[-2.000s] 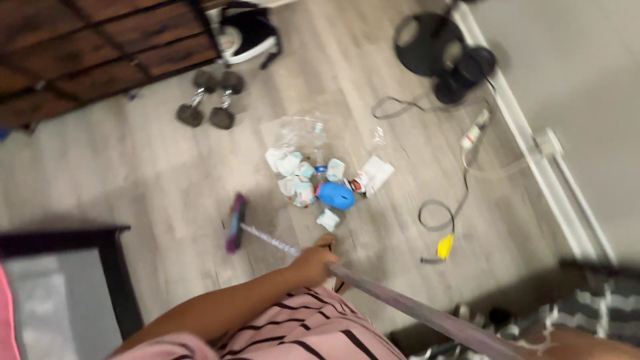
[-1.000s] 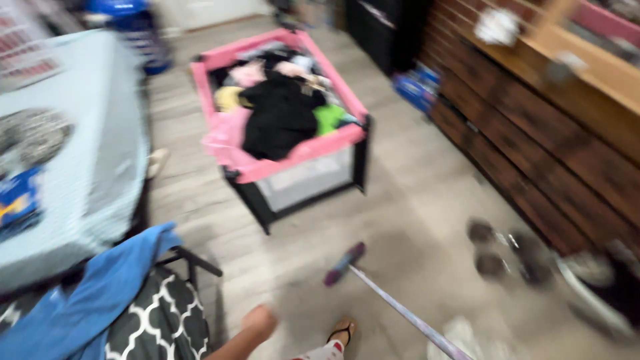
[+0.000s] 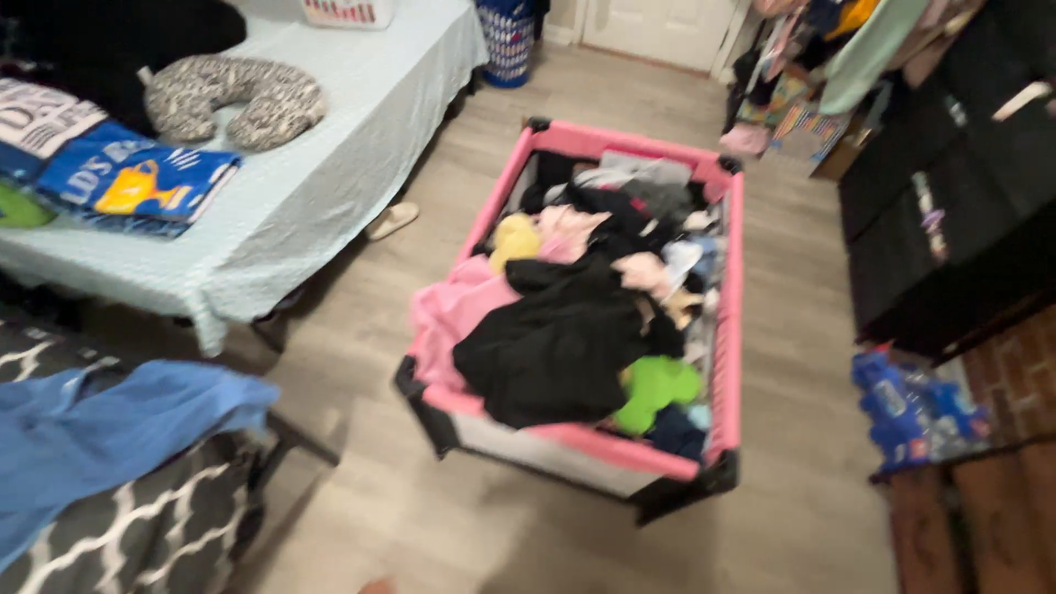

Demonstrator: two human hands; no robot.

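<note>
At the bottom edge a small bit of skin shows, which seems to be part of my left hand [image 3: 379,586]; its fingers and anything in them are hidden. My right hand is out of view. Beyond, a pink-rimmed playpen [image 3: 726,330] stands on the floor, heaped with clothes. A black garment [image 3: 553,346] lies on the near part of the heap, with a pink cloth [image 3: 454,309] over the left rim beside it. A green cloth item [image 3: 657,392] and a yellow one [image 3: 516,239] are also in the heap.
Left are a bed [image 3: 330,124] with a neck-shaped pillow [image 3: 235,99] and a patterned seat [image 3: 157,503] under a blue cloth [image 3: 124,429]. Right are a black drawer unit [image 3: 949,206] and a blue plastic-wrapped pack [image 3: 916,408]. A slipper [image 3: 393,221] lies beside the bed.
The view has swung from the floor items to the playpen. My left hand, on the long pole two seconds ago and off it one second ago, is nearly out of view; the pole has left view.
</note>
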